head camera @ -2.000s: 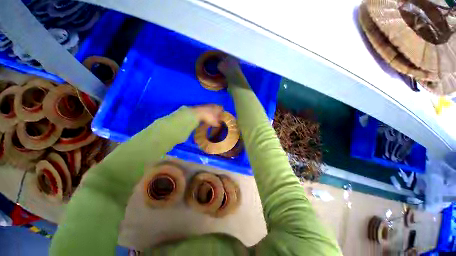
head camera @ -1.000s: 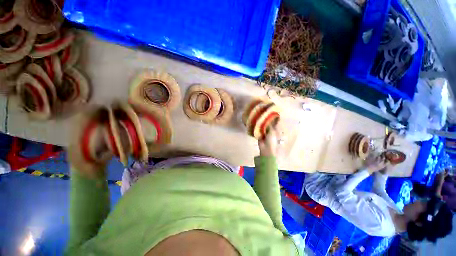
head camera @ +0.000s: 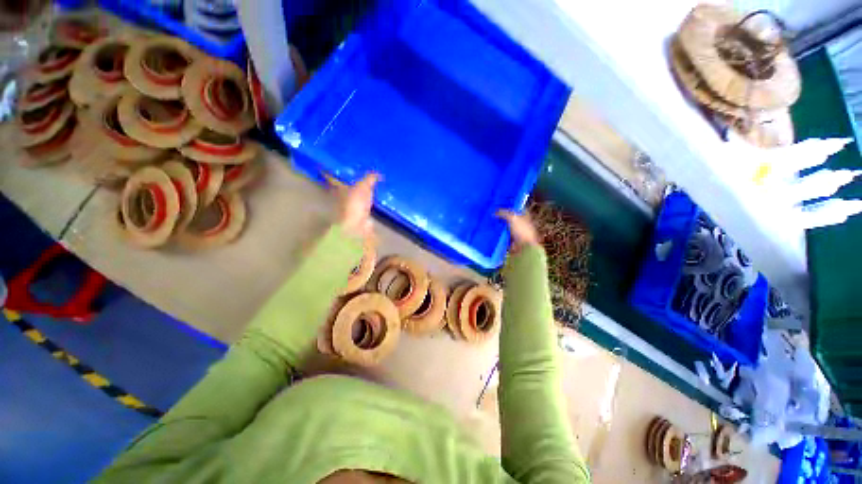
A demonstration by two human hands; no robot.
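Observation:
A large blue crate (head camera: 438, 244) with nothing in it stands tilted in the view, in front of me. My left hand (head camera: 358, 204) holds its near rim, left of the middle. My right hand (head camera: 520, 230) is at its near right corner, fingers on the rim; the grip is partly hidden. Several tan woven rings (head camera: 366, 328) lie in small overlapping groups on the bench between my forearms, just below the crate.
A large pile of tan rings with red bands (head camera: 156, 112) lies at the left. A brown cord heap (head camera: 564, 250) is right of the crate. A blue crate with grey-white rings (head camera: 652, 284) stands farther right. A white shelf (head camera: 614, 95) with large woven pieces (head camera: 747, 71) overhangs the back.
The rings that were in my hands are out of them and lie on the bench with the others. Both hands have moved forward to the crate, which now sits turned in view.

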